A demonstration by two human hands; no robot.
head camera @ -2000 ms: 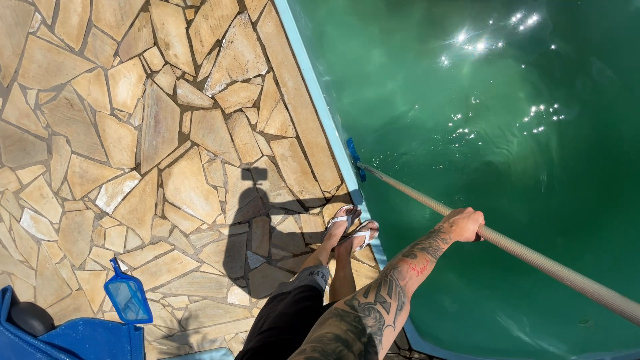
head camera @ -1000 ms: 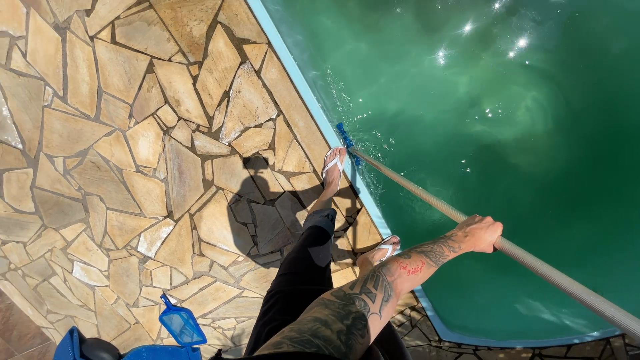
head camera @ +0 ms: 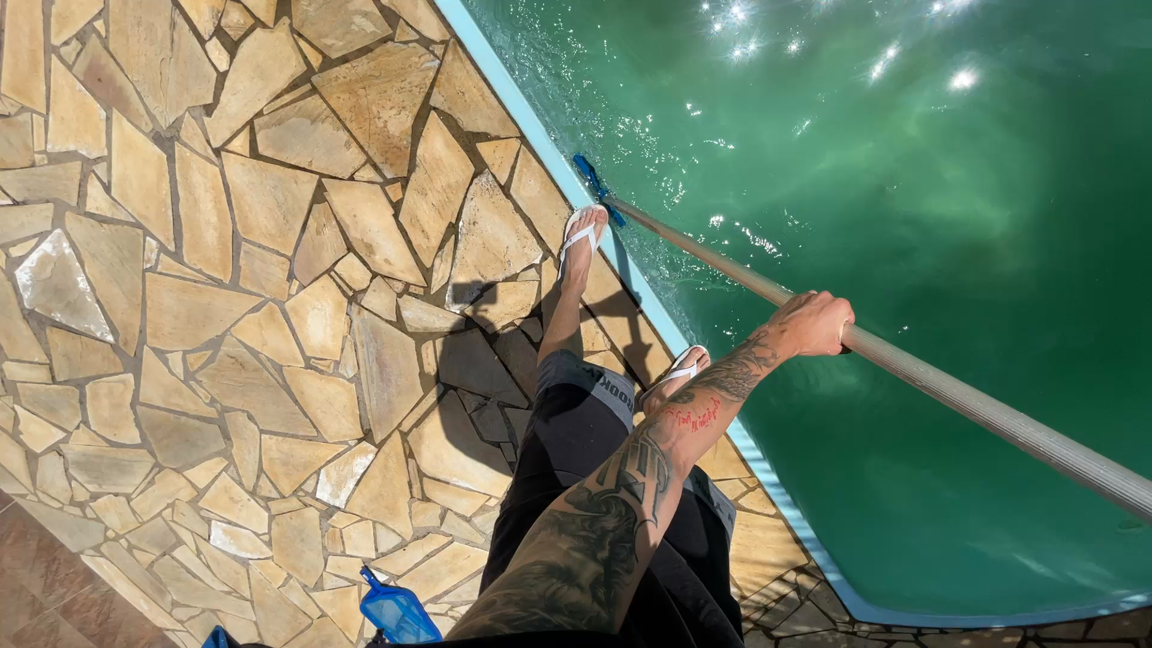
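My left hand (head camera: 812, 322), at the end of a tattooed arm, is closed around a long ribbed pole (head camera: 981, 405) above the green water. The pole slants up and left to a blue pool brush (head camera: 599, 190) at the pool's edge, just beyond my forward foot. Its other end leaves the frame at the right. My right hand is out of view. White flip-flops (head camera: 580, 236) are on both my feet, one foot ahead of the other beside the pool rim.
Pale blue pool rim (head camera: 531, 112) runs diagonally, then curves at lower right. Irregular stone paving (head camera: 270, 198) lies left of it. A blue skimmer net (head camera: 396, 614) rests on the paving at the bottom, near a partly visible blue object (head camera: 219, 638). Brown tiles (head camera: 63, 585) are at lower left.
My feet stood side by side two seconds ago; now one is further forward along the rim. The hand has kept its grip on the pole. The view has shifted.
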